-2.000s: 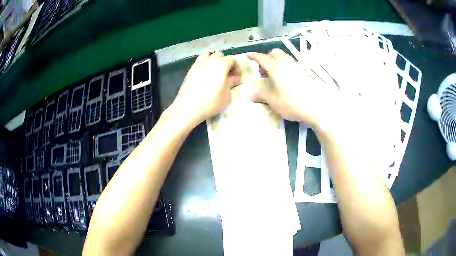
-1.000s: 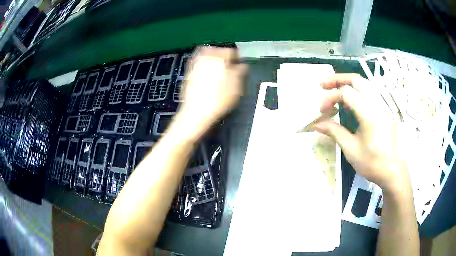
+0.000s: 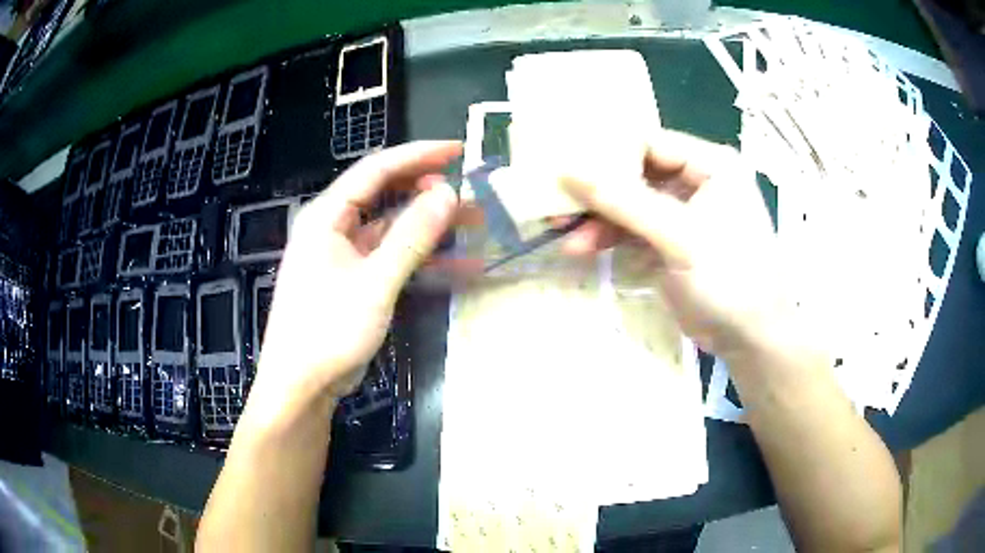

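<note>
My left hand (image 3: 362, 259) holds a dark phone front housing (image 3: 495, 211) by its left side, above the adhesive sheets. The housing is tilted and motion-blurred. My right hand (image 3: 691, 243) has its fingertips pinched at the right edge of the same housing. Whether a thin adhesive piece is also between those fingers cannot be told. Long white adhesive sheets (image 3: 562, 400) lie under and in front of both hands, overexposed, with faint marks at the near end. A pale rounded sheet (image 3: 583, 108) lies at their far end.
A black blister tray (image 3: 297, 151) of housings is at left; one upper-row housing (image 3: 361, 97) has a pale window border. White waste sheets (image 3: 853, 216) with window holes are piled at right. A green surface with a pale metal edge (image 3: 486, 30) runs behind. Dark stacked trays (image 3: 16, 324) are far left.
My left hand has come back from the tray with a housing, and a gap now shows in the upper row. My right hand has moved left to meet it. The view has shifted.
</note>
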